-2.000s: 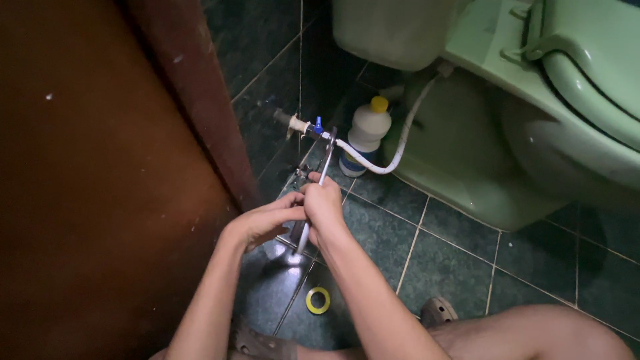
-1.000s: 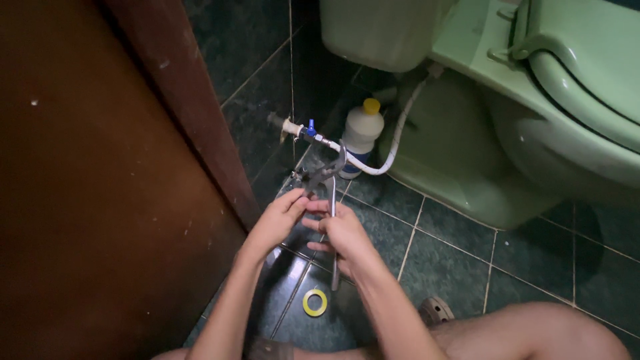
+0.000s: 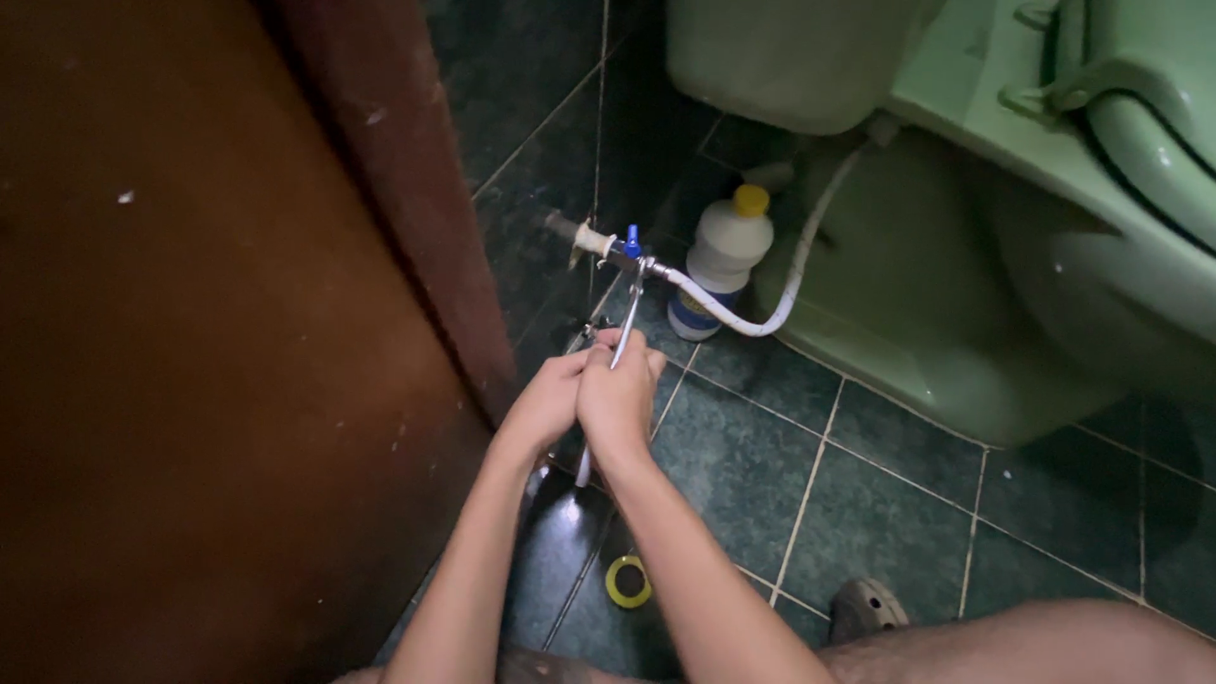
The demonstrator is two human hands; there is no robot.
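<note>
A metal wrench [image 3: 629,318] reaches up from my hands, its head at the metal fitting where the white flexible hose [image 3: 750,327] meets the valve with a blue handle [image 3: 633,240]. My right hand [image 3: 616,394] is closed around the wrench's shaft, and the shaft's lower end sticks out below it. Against its left side rests my left hand [image 3: 556,394], with fingers touching the right hand; whether it grips the tool too cannot be seen. White tape or sealant wraps the pipe joint [image 3: 594,240] at the wall.
A white bottle with a yellow cap [image 3: 730,242] stands behind the hose. The green toilet [image 3: 912,332] is at the right, a brown wooden door [image 3: 237,380] at the left. A yellow tape roll [image 3: 628,581] lies on the tiles, near a clog shoe [image 3: 866,608].
One second ago my hands were lower and more apart, with the wrench head just below the hose. Now they are together and the wrench head is at the valve's hose fitting.
</note>
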